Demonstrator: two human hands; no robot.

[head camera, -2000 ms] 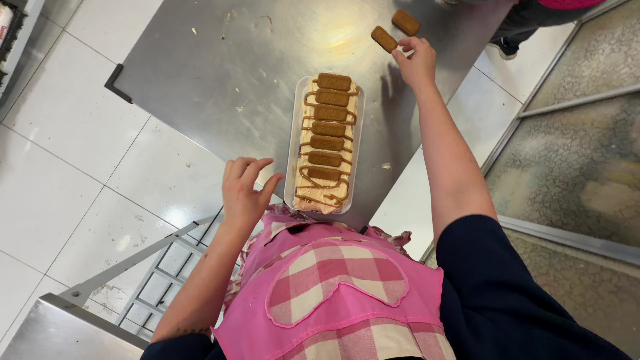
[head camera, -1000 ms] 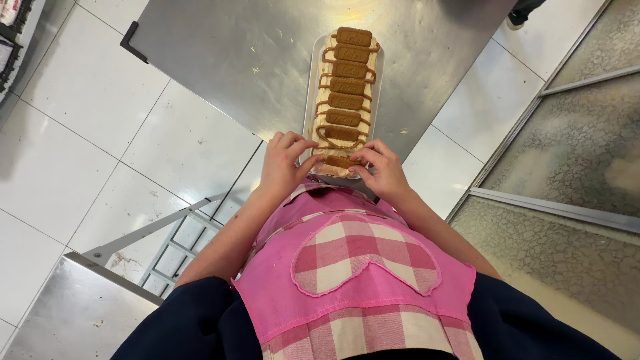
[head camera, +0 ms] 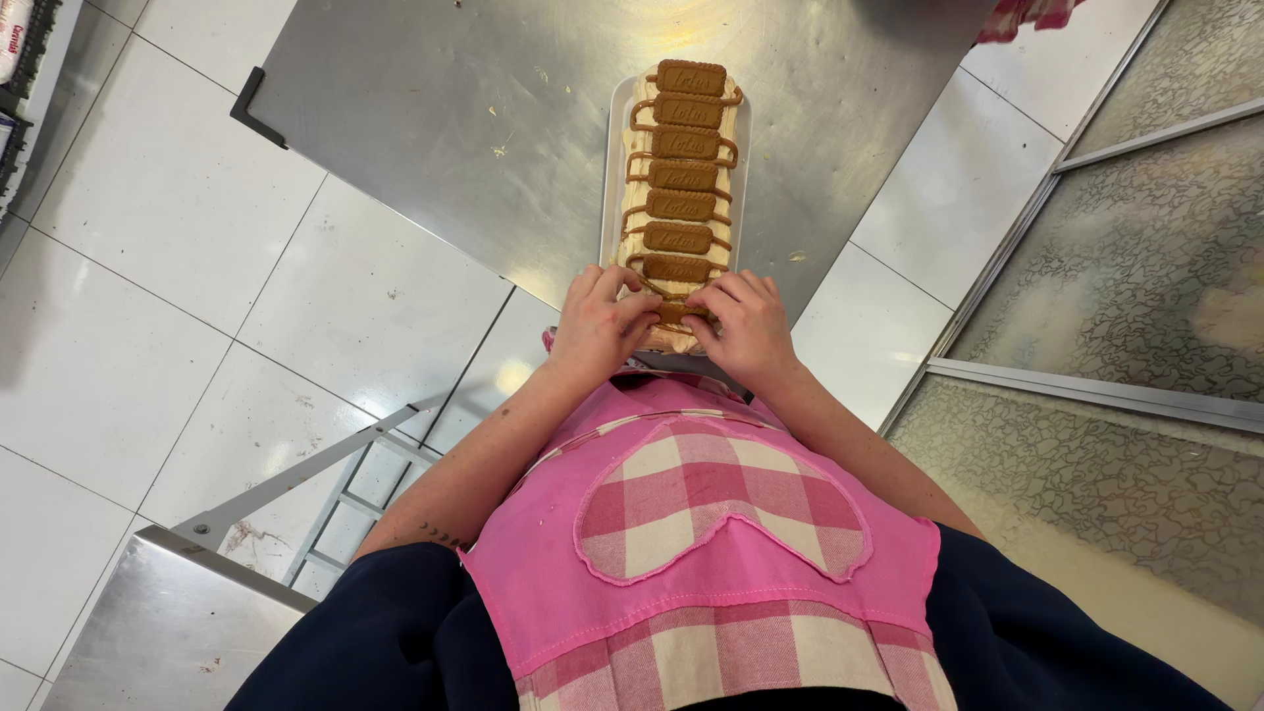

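A long rectangular cake with piped cream and zigzag brown sauce stands in a white tray. Several Lotus biscuits lie across its top in a row. At the end nearest me, my left hand and my right hand pinch the two ends of one more biscuit, which rests on or just over the cream; the fingers partly hide it.
The cake's tray is on a steel table with a black corner bracket. A metal step frame stands at lower left. Patterned glass panels are at right, and checked cloth shows at the top.
My right hand has come from the loose biscuits at the upper right to the cake's near end. My left hand has joined it there, and a biscuit is now between them.
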